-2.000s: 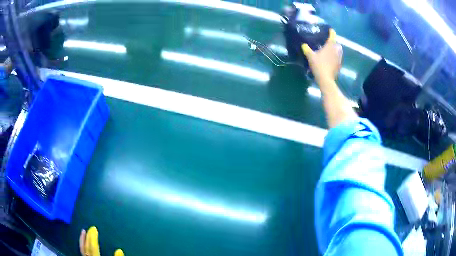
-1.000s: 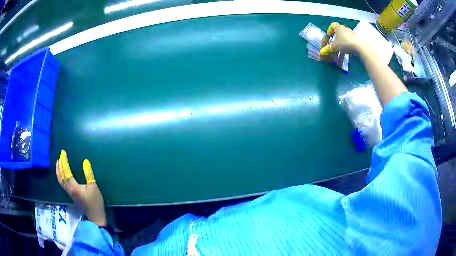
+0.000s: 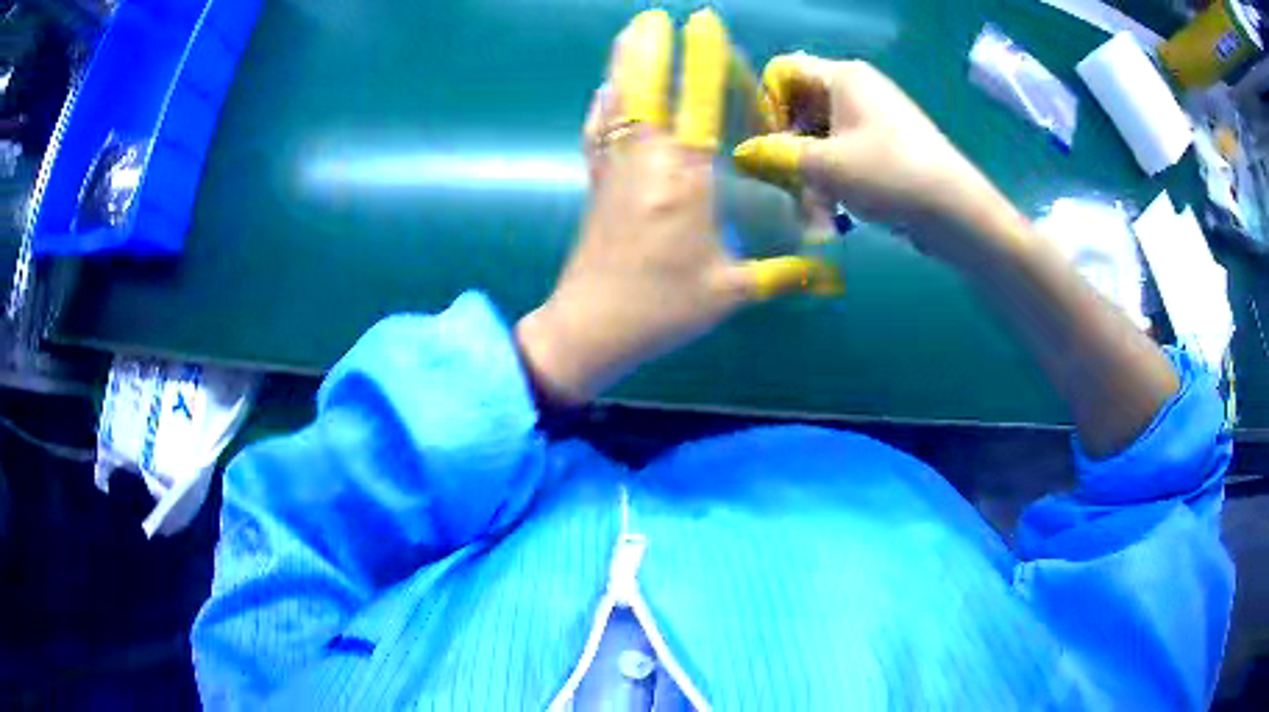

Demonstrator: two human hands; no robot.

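Note:
A thin clear piece [image 3: 821, 212] with a small dark blue spot at its lower end is between my two hands, above the green mat. It is see-through and blurred, so its outline is unclear. My right hand [image 3: 884, 146] pinches it between yellow-cotted thumb and finger. My left hand [image 3: 654, 223] is beside it, back up, with yellow-cotted fingers pointing away from me and the thumb stretched out below the piece. Whether my left hand grips the piece is hidden.
A blue bin [image 3: 139, 118] with a silvery bagged item stands at left. A wipe pack [image 3: 170, 424] hangs at the left bench edge. At right lie a clear packet [image 3: 1023, 86], a white block [image 3: 1134, 100], crinkled clear bags [image 3: 1092, 248], white slips [image 3: 1186, 278] and a yellow can [image 3: 1214, 45].
My right hand has lifted a clear piece from the packets at the far right and brought it to the middle. My left hand has moved from the left edge to meet it.

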